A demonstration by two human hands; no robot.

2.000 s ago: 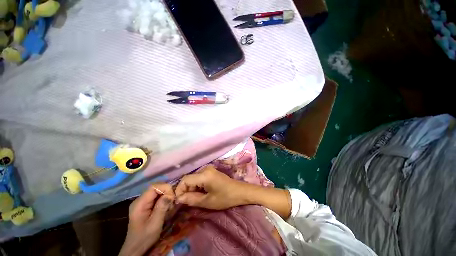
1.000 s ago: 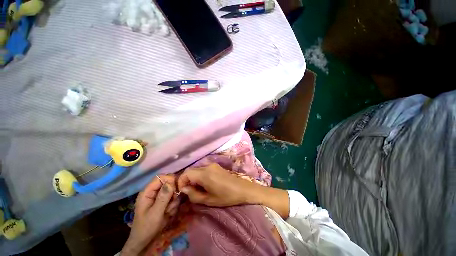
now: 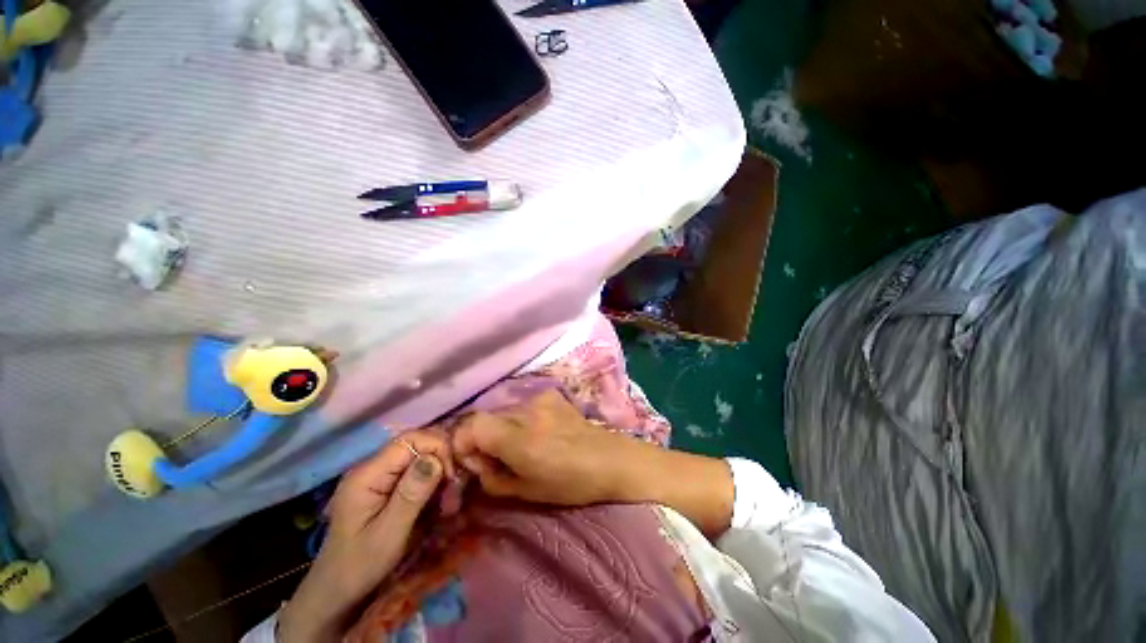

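Observation:
My left hand (image 3: 383, 502) and my right hand (image 3: 534, 452) meet fingertip to fingertip over the floral apron. A thin pale glint, looking like a needle (image 3: 409, 447), shows at my left fingertips, pinched by thumb and finger. My right fingers are bent and closed; what they pinch is hidden. A fine thread (image 3: 226, 604) runs from near my left hand to the lower left. A plush toy (image 3: 279, 381) with a blue curved body and yellow ends lies on the table edge to the left, a thin yellowish strand between its ends.
Thread snips (image 3: 440, 199), a black phone (image 3: 471, 69), white stuffing (image 3: 314, 32), a small white wad (image 3: 151, 251) and small dark rings (image 3: 551, 44) lie on the striped table. A cardboard box (image 3: 729, 258) stands beside the table. A grey sack (image 3: 980, 415) is at right.
The view has shifted, so the table things sit further left and higher. My hands stay together; the needle-like glint at my left fingertips looks shorter. A thread now shows at lower left.

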